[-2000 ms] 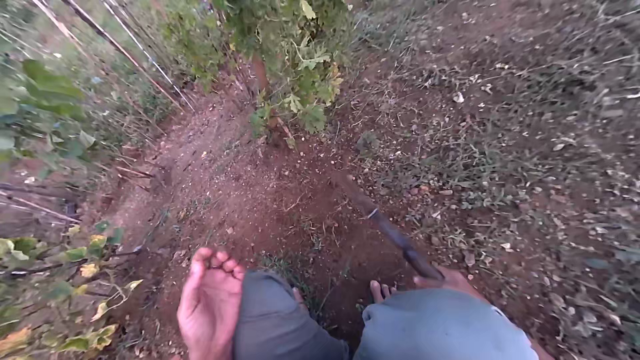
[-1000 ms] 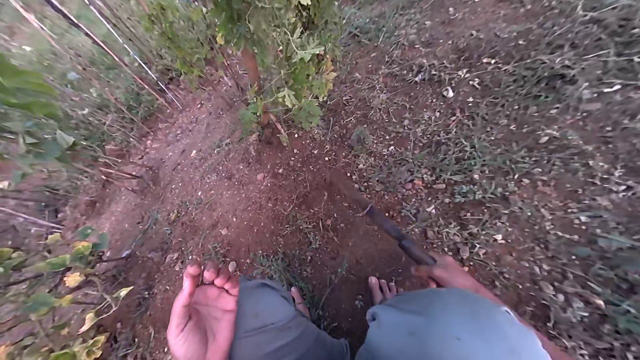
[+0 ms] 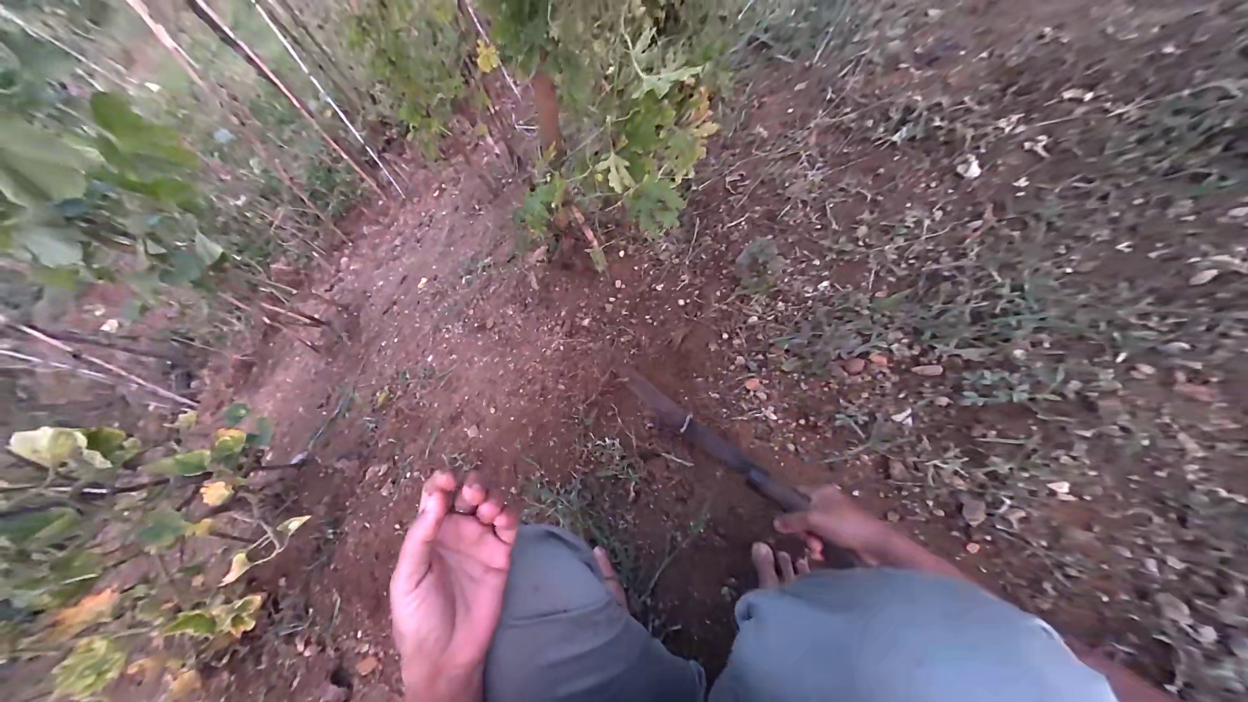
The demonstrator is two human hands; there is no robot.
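My right hand [image 3: 829,519] grips the dark handle of a long hand tool [image 3: 720,448], beside my right knee. The tool slants up and left, and its far end lies at the reddish soil; the shape of that end is not clear. My left hand [image 3: 454,575] is raised beside my left knee, palm up with the fingers curled and apart, holding nothing. Green weeds [image 3: 595,478] grow in the soil between the left hand and the tool. Past the tool's far end stands a leafy plant [image 3: 653,146] with a brown stem.
My knees in grey-blue trousers [image 3: 585,624] and my bare toes [image 3: 770,564] are at the bottom. Yellowing leafy branches [image 3: 195,517] reach in from the left. Thin sticks [image 3: 292,93] lean at the upper left. Grass and pebbles cover the soil at right [image 3: 975,322].
My right hand has shifted slightly relative to my right knee, and more of its fingers show around the handle. The left hand stays raised beside the left knee.
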